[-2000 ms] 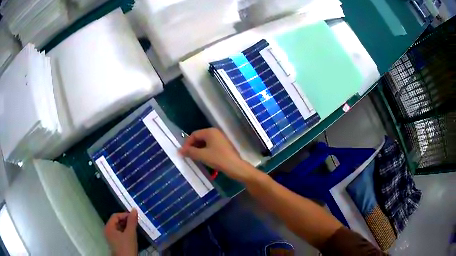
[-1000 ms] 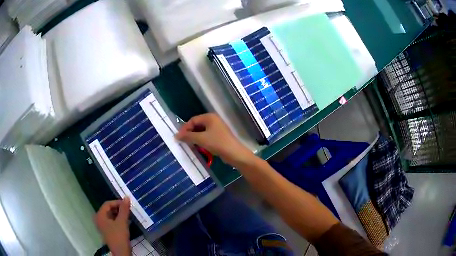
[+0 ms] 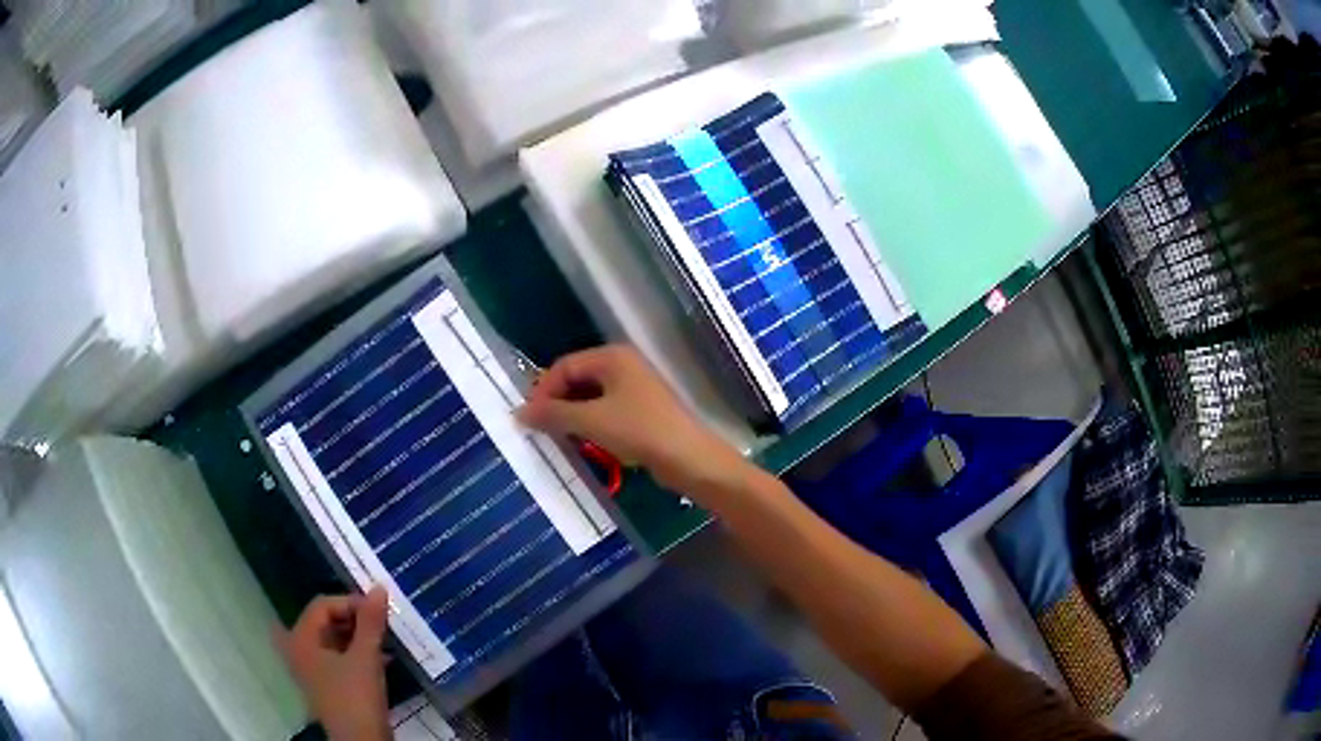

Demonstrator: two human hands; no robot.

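A dark blue solar cell layer (image 3: 420,478) with thin pale lines and two white strips lies on a larger grey clear plate (image 3: 635,568) at the bench's near edge. My right hand (image 3: 601,413) has thumb and fingertips pinched at the layer's right white strip. My left hand (image 3: 345,649) has thumb and finger at the lower end of the left white strip. Both hands are bare. Whether the fingertips grip the strips or only touch them cannot be told. A stack of similar cell layers (image 3: 768,268) lies to the right, with a bright blue glare band.
A light-green sheet (image 3: 927,174) lies beside the cell stack on a white board (image 3: 580,239). Milky sheet stacks (image 3: 297,181) stand behind; a thick pale-green stack (image 3: 174,565) is at left. Red scissors loop (image 3: 601,466) shows by the plate. Blue stool (image 3: 869,463) and wire basket (image 3: 1224,319) are right.
The view shifts slightly up and then partly back down. Both hands stay at the white strips, and the cell layer keeps about the same place on the plate.
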